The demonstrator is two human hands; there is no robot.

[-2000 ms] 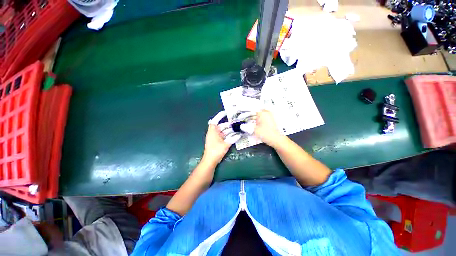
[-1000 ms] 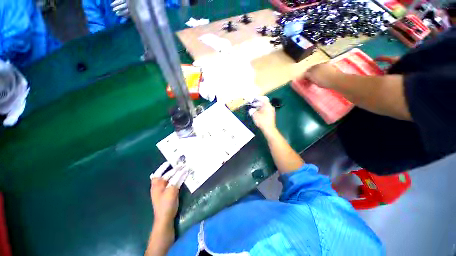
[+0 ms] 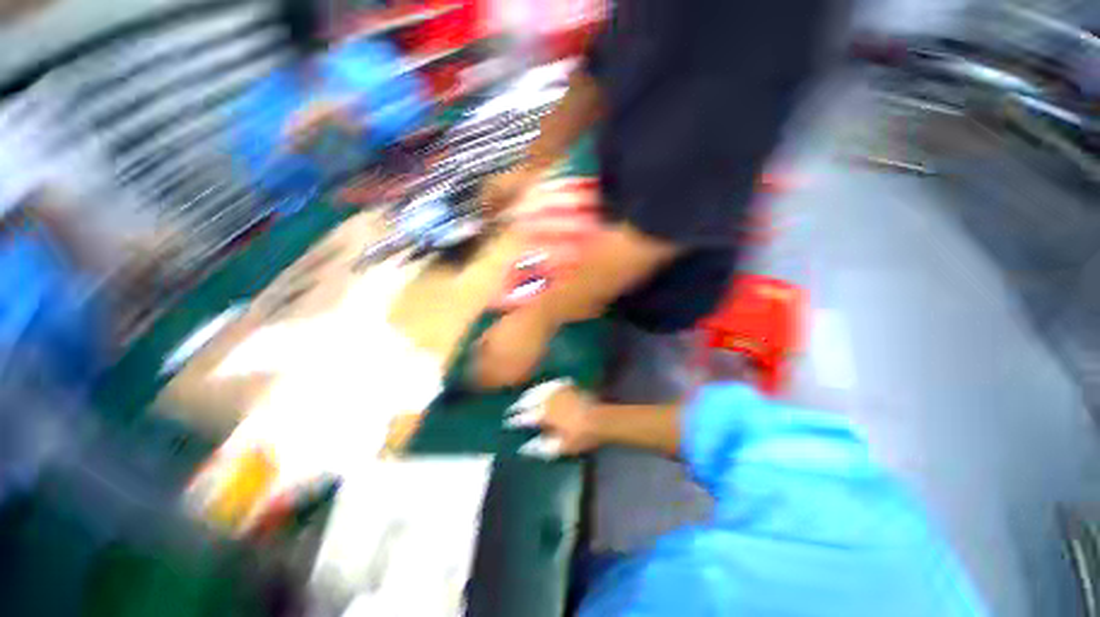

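Note:
The whole view is blurred by motion. My right hand (image 3: 561,418) is over the green bench (image 3: 525,500) near its right edge, with white covers on the fingertips. Whether it holds anything cannot be told. My left hand is not in view. The white paper work mat (image 3: 404,530) lies on the bench at the bottom, left of my right hand. The pile of white wipes (image 3: 344,362) lies on the brown board (image 3: 217,392) further left.
A person in dark clothes (image 3: 724,109) stands at the bench's right side, an arm (image 3: 579,289) reaching over the pinkish-red tray (image 3: 557,217). A heap of parts (image 3: 483,133) is behind. A red stool (image 3: 760,325) stands right. An orange-yellow box (image 3: 247,485) is at lower left.
The view has swung right. My left hand has gone out of view. My right hand now shows nearer the bench's right edge. The other person's arm now reaches closer to my right hand.

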